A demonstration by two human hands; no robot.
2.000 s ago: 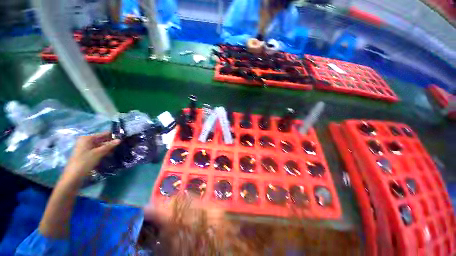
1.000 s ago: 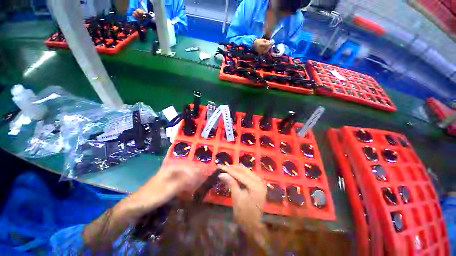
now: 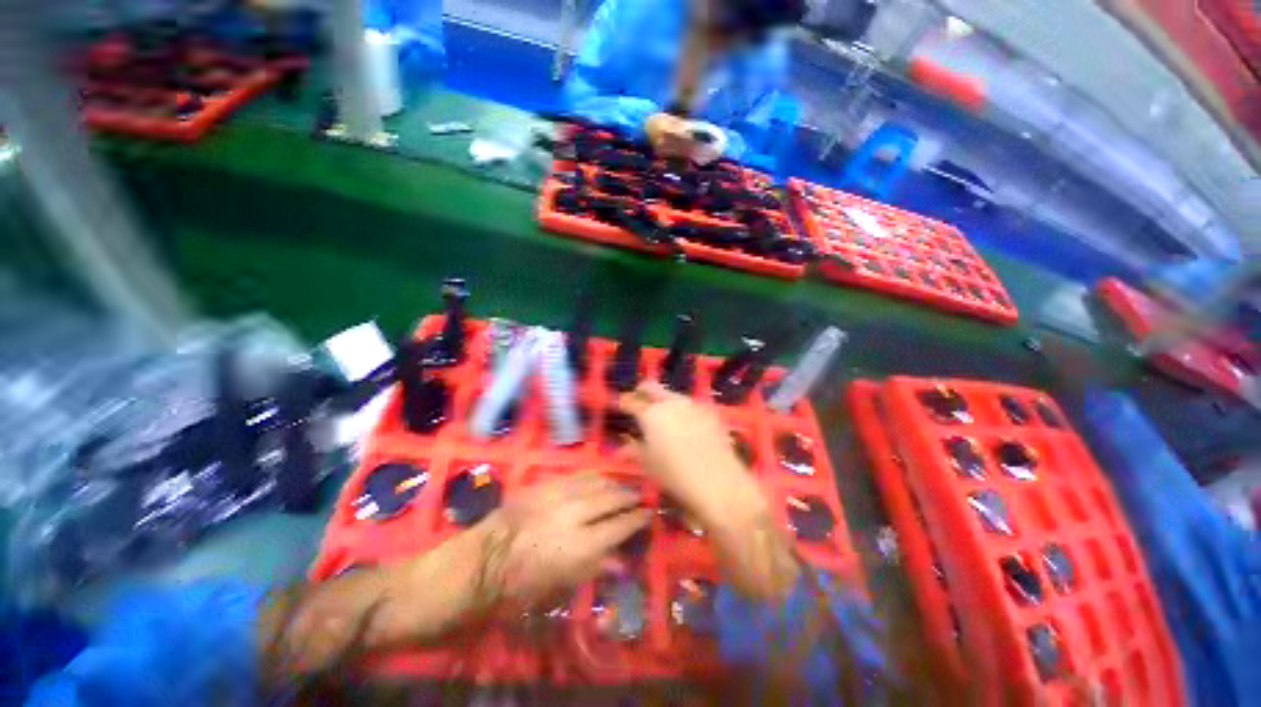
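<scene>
The red tray [image 3: 443, 569] lies in front of me with dark round watch heads [image 3: 391, 489] in its pockets. Black straps [image 3: 454, 321] stand up along its back edge. Pale strap halves with dark marks [image 3: 505, 380] lean at the back left, and another [image 3: 808, 370] at the back right. My left hand [image 3: 560, 532] is low over the middle of the tray, palm down; what is under its fingers is hidden. My right hand [image 3: 687, 445] reaches in from the front right, fingertips at a dark piece in a middle-column pocket. Blur hides whether either hand grips anything.
A shiny clear bag with black straps [image 3: 180, 442] lies left, beside a white slip [image 3: 360, 352]. Stacked red trays [image 3: 1106, 553] are at right. Across the bench are a tray of strapped watches [image 3: 553, 214], another red tray [image 3: 899, 256], and a person's hands [image 3: 685, 138].
My hands were together over the tray's front left with a black strap between them; now they are apart, my right hand farther back. The view has shifted, with the tray lower and more left.
</scene>
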